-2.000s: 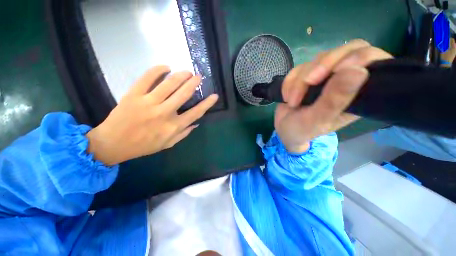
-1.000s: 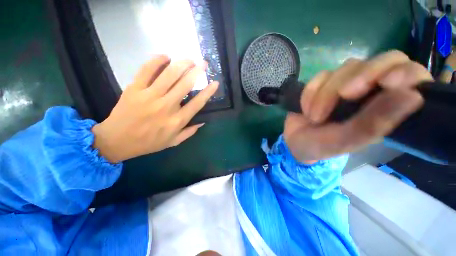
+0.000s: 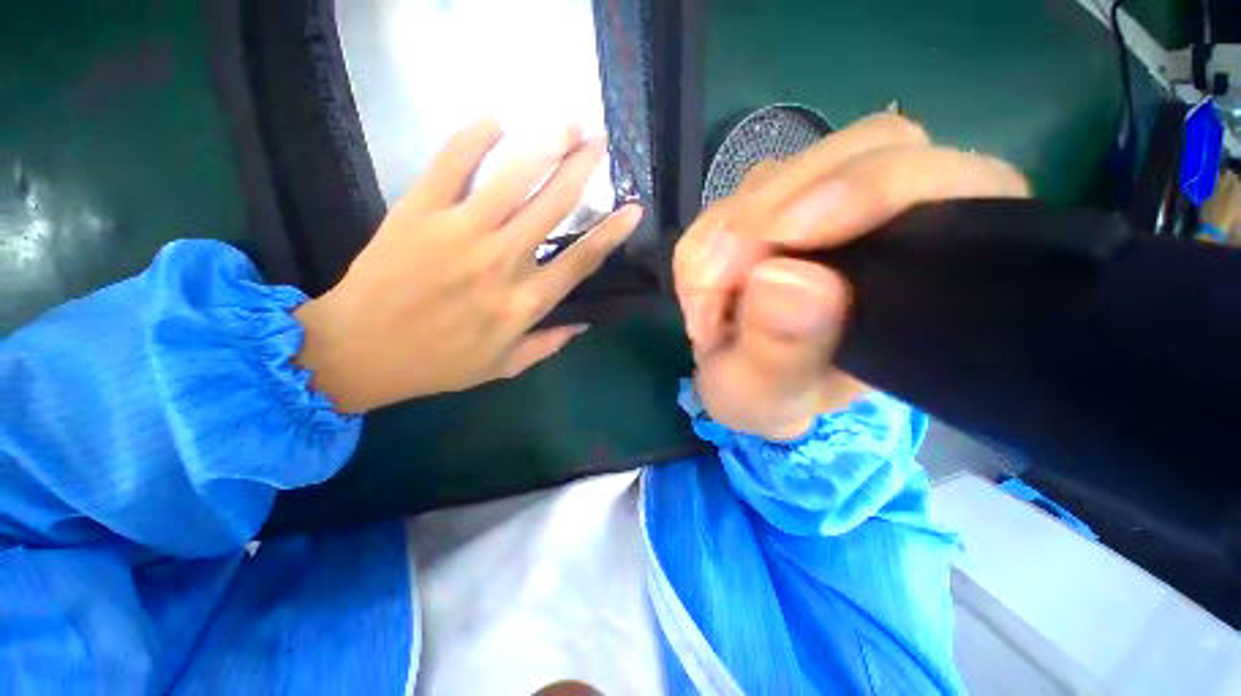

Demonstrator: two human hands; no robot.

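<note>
The opened device shows a bright silvery panel inside a thick black frame at the upper left. My left hand lies spread, palm down, on the panel's lower end, fingertips near its right edge. My right hand is closed around the thick black electric screwdriver, just right of the frame. The fingers hide its nose and bit. The round grey screw dish is behind my right hand, which covers its lower part. I cannot see any screw.
The glossy dark green mat lies under the device and dish. A white box-like surface is at the lower right. A blue item and a dark cord are at the upper right.
My right hand and the screwdriver have moved left from the dish to beside the frame. In the picture, the device and my left hand have shifted right.
</note>
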